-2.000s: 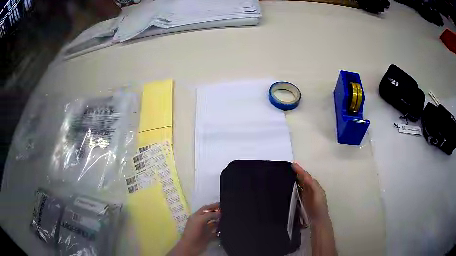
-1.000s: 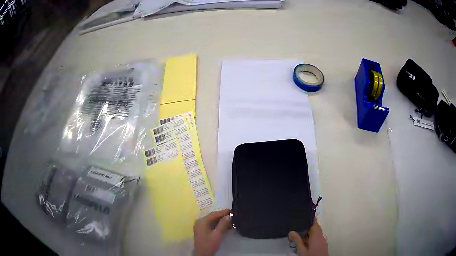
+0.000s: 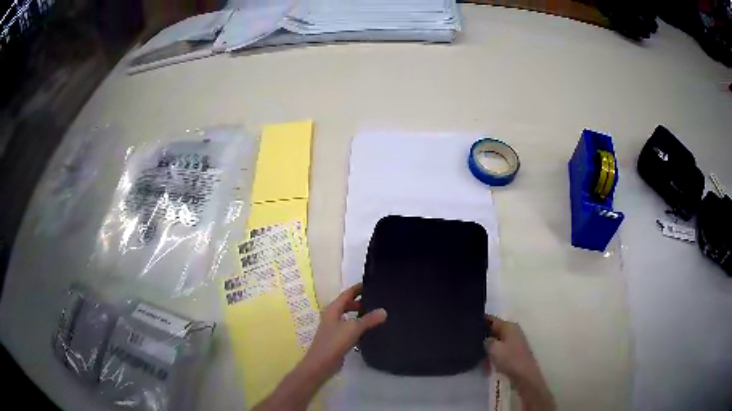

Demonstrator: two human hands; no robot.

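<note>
A black rounded rectangular bag [image 3: 425, 289] lies flat over the lower part of the white tissue paper [image 3: 409, 172]. My left hand [image 3: 337, 331] holds its left edge, with the thumb on top of the bag. My right hand [image 3: 511, 351] holds its lower right edge, with the fingertips partly hidden at the side. A narrow white tag [image 3: 498, 392] shows below the bag by my right hand, cut off by the picture's bottom edge.
Yellow label backing [image 3: 282, 164] with barcode stickers [image 3: 273, 261], clear polybags [image 3: 172, 201] and packed bags [image 3: 144, 353] lie left. A blue tape roll [image 3: 494, 162], blue tape dispenser [image 3: 594, 193] and black bags [image 3: 673, 170] lie right. A paper stack [image 3: 369, 20] lies at the far edge.
The black bag has moved from a tilted hold close to me to lying over the tissue, slightly farther up. My left hand has moved up its side, thumb now on top; my right hand has shifted lower.
</note>
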